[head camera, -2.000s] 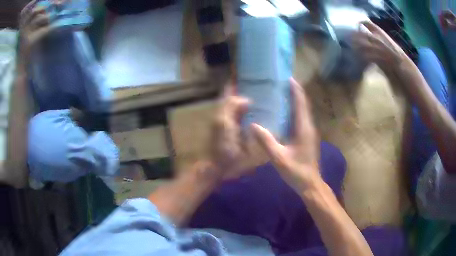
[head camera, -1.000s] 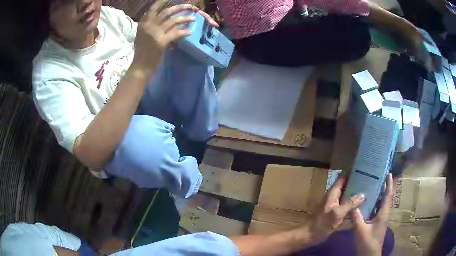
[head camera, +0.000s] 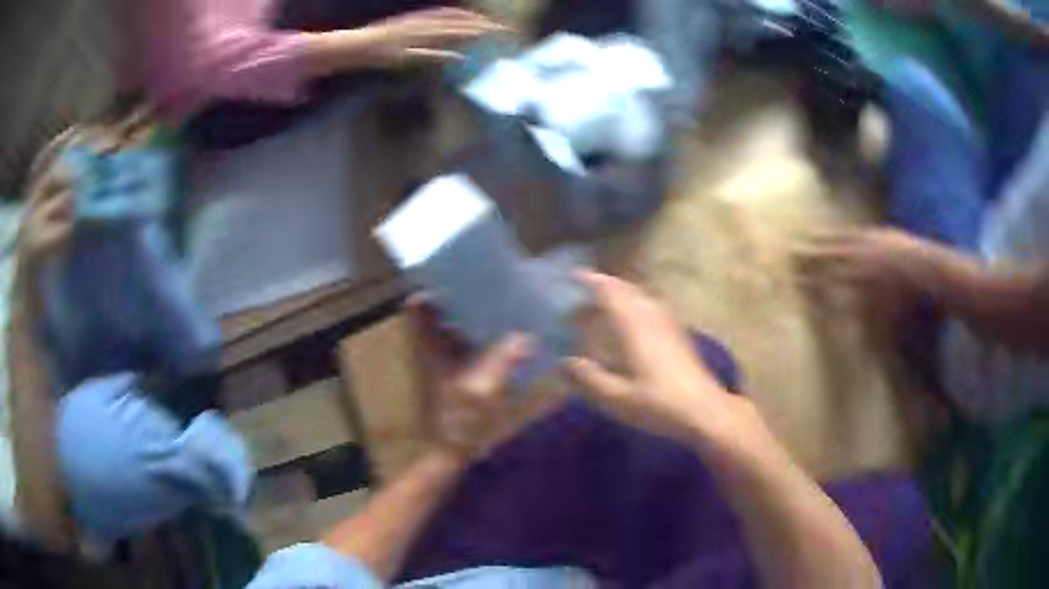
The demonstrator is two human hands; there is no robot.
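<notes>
A pale blue-grey retail carton [head camera: 489, 288] is held in front of me, tilted, with its white top end [head camera: 437, 221] towards the upper left. My left hand [head camera: 472, 385] is on its lower left side. My right hand [head camera: 644, 345] is on its lower right side, fingers against it. The frame is blurred, so print on the carton and whether its end is fully closed cannot be told.
Cartons with white flaps [head camera: 581, 98] stand ahead. Brown cardboard [head camera: 736, 219] lies to the right, a white sheet [head camera: 270, 213] and wooden pallet slats [head camera: 293, 426] to the left. A person at left holds a blue carton [head camera: 121, 182]. Other people's arms reach in at the top and right.
The view has swung, and my hands and carton now appear nearer the middle. The carton now leans left and shows a flat white end where raised flaps showed before.
</notes>
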